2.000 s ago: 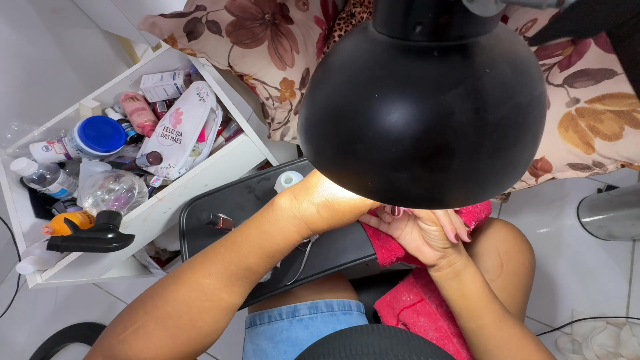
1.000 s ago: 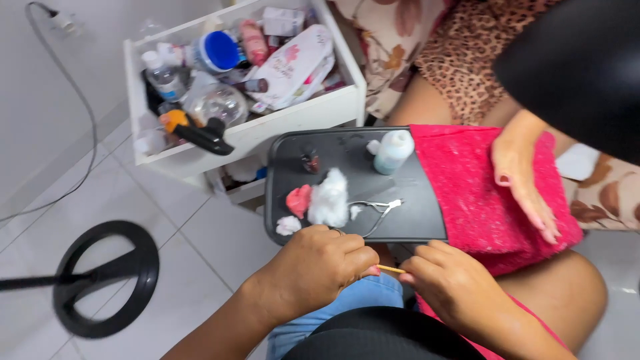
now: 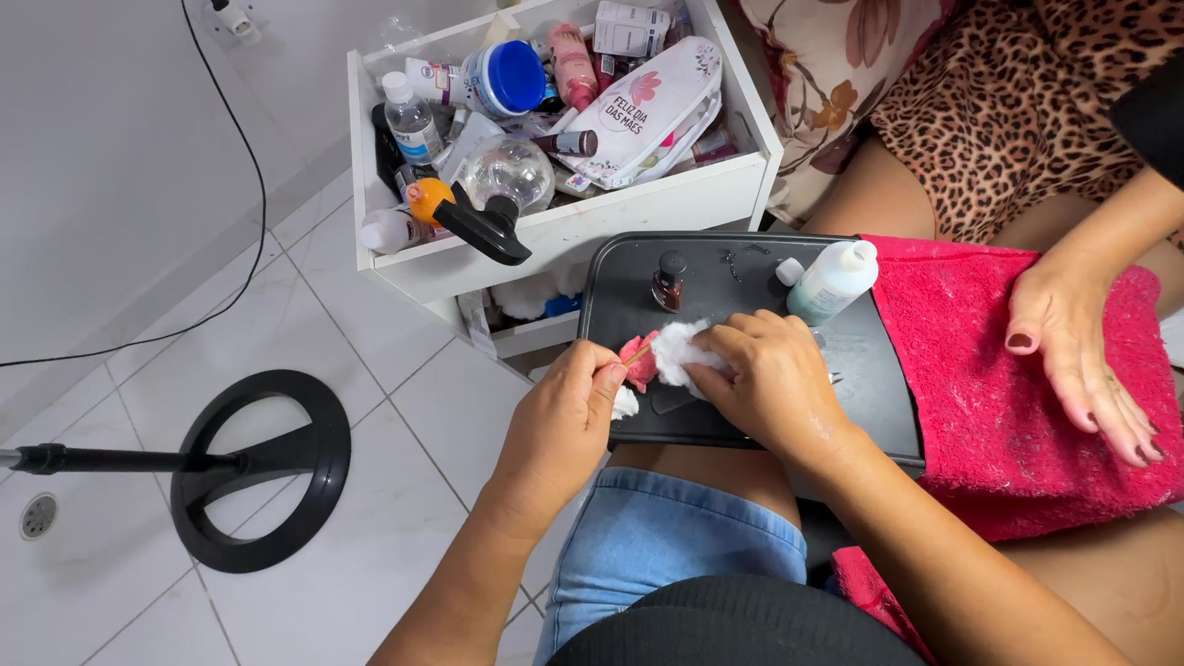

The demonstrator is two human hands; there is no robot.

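Note:
My left hand [image 3: 573, 407] pinches a thin wooden stick [image 3: 640, 353] over a black tray [image 3: 666, 430]. With its fingertips, my right hand [image 3: 772, 375] grips a white cotton wad [image 3: 677, 350] at the stick's far end. Beside the wad lie a pink crumpled piece [image 3: 638, 370] and a small cotton tuft [image 3: 625, 403]. A dark red nail polish bottle [image 3: 668, 285] stands behind them. Further right are an uncapped plastic bottle [image 3: 831, 282] and a white cap [image 3: 789, 271]. Another person's hand [image 3: 1073, 347], nails painted dark, rests on a red towel [image 3: 962, 370].
A white drawer [image 3: 592, 227] full of bottles, a pouch [image 3: 638, 116] and a black-handled spray bottle [image 3: 509, 176] is behind the tray. A round black stand base [image 3: 259, 472] sits on the tiled floor at left. A cable [image 3: 254, 185] hangs along the wall.
Both my hands have moved from the tray's near edge onto the tray, and my right hand has taken hold of the cotton. The black lamp shade has left the view, which has shifted.

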